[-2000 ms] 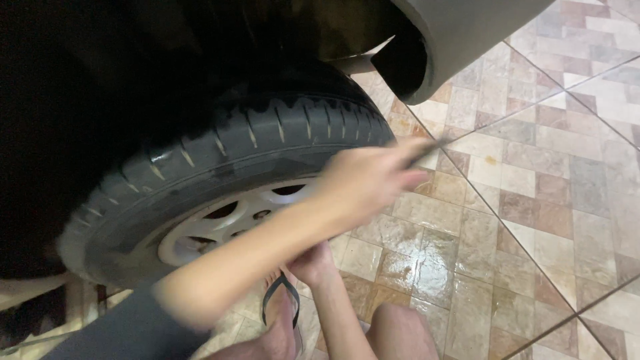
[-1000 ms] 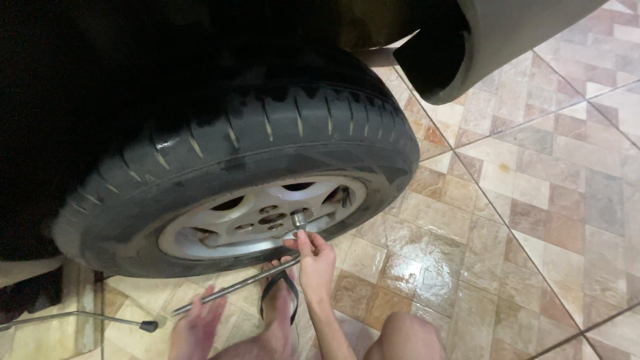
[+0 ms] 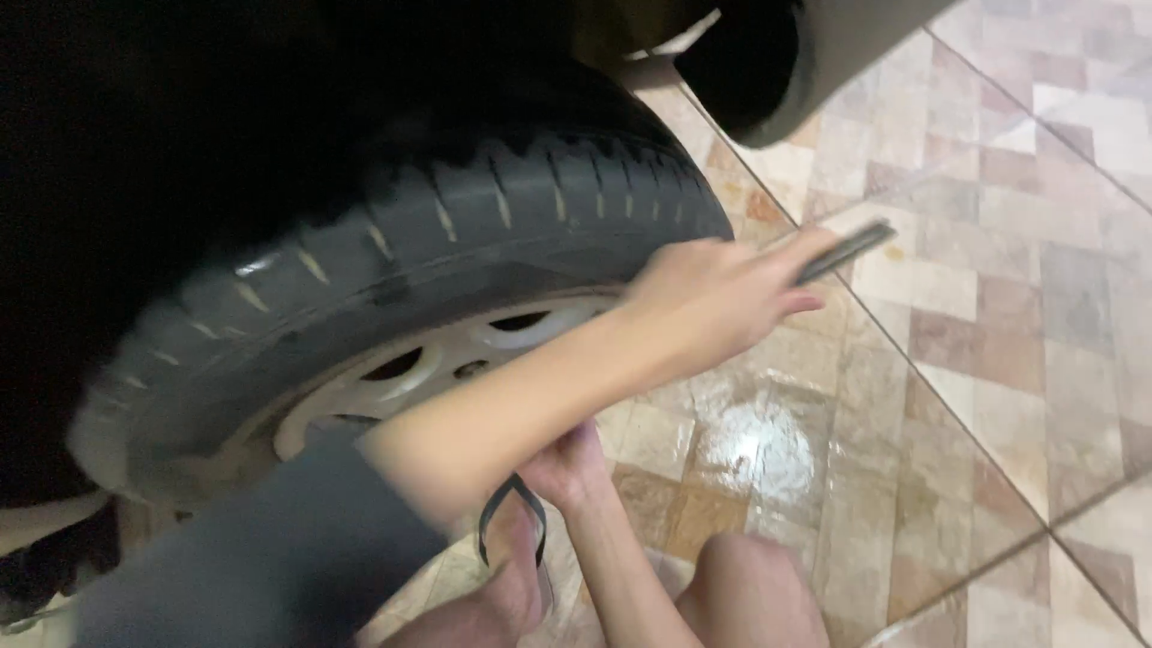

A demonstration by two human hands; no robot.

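A car wheel with a black tyre (image 3: 531,207) and a silver rim (image 3: 405,373) fills the left and middle. My left hand (image 3: 720,288), blurred by motion, reaches across the wheel from the lower left and grips the dark metal handle of a wrench (image 3: 850,250), whose end sticks out to the upper right over the floor. Below the left forearm, my right hand (image 3: 569,463) is held near the lower edge of the wheel; its fingers are largely hidden behind that forearm. The wrench's head and the wheel bolt area beside it are covered too.
The car's body edge (image 3: 841,63) overhangs at the top right. Glossy patterned floor tiles (image 3: 963,360) spread to the right. My foot in a flip-flop (image 3: 513,531) and my bare knee (image 3: 756,585) are at the bottom. Deep shadow covers the wheel arch.
One second ago the wrench handle pointed to the lower left with my left hand near its end. The handle now points to the upper right, and my left hand has swung there.
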